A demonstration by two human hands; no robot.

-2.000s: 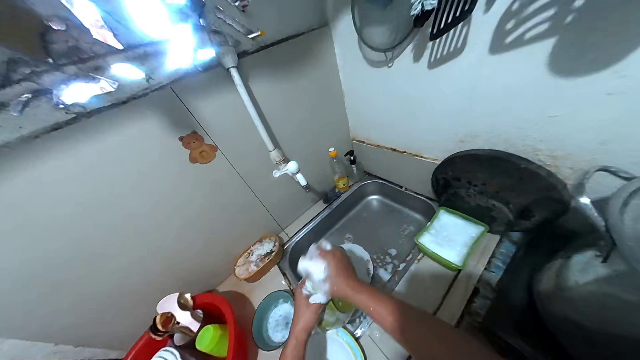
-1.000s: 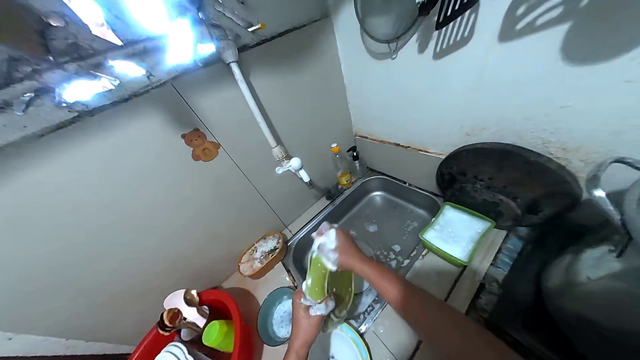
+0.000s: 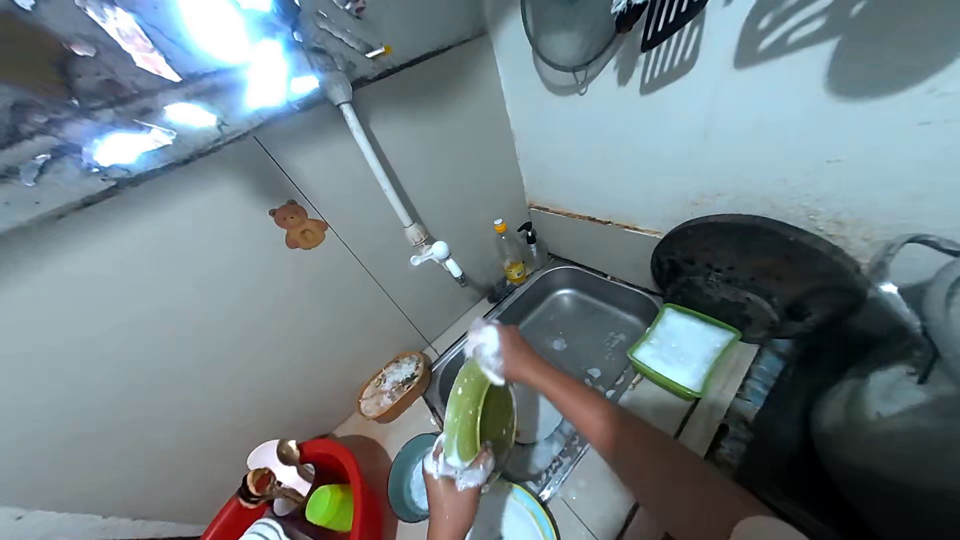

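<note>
My left hand (image 3: 456, 469), covered in suds, grips the lower end of a green bowl (image 3: 471, 412), which is tilted on its side over the near edge of the steel sink (image 3: 592, 300). At the bowl's upper end my right hand (image 3: 502, 352) is closed around a foamy white sponge or cloth (image 3: 484, 346). Below the bowl, soapy dishes (image 3: 536, 416) lie in the sink's near part. A teal bowl (image 3: 405, 480) with suds stands left of my left hand, and a plate with a yellow and blue rim (image 3: 536, 510) lies to its right.
A red tub (image 3: 360, 487) with cups and utensils stands at lower left. An oval brown dish (image 3: 424, 375) sits by the sink's left corner. Right of the sink are a green tub of suds (image 3: 697, 394) and a blackened round pan (image 3: 757, 255). A white faucet (image 3: 431, 253) and bottles (image 3: 511, 255) are behind.
The green bowl, low beneath my hands two seconds ago, is now raised and tilted on its side. My right hand has moved with the foam to the bowl's upper end.
</note>
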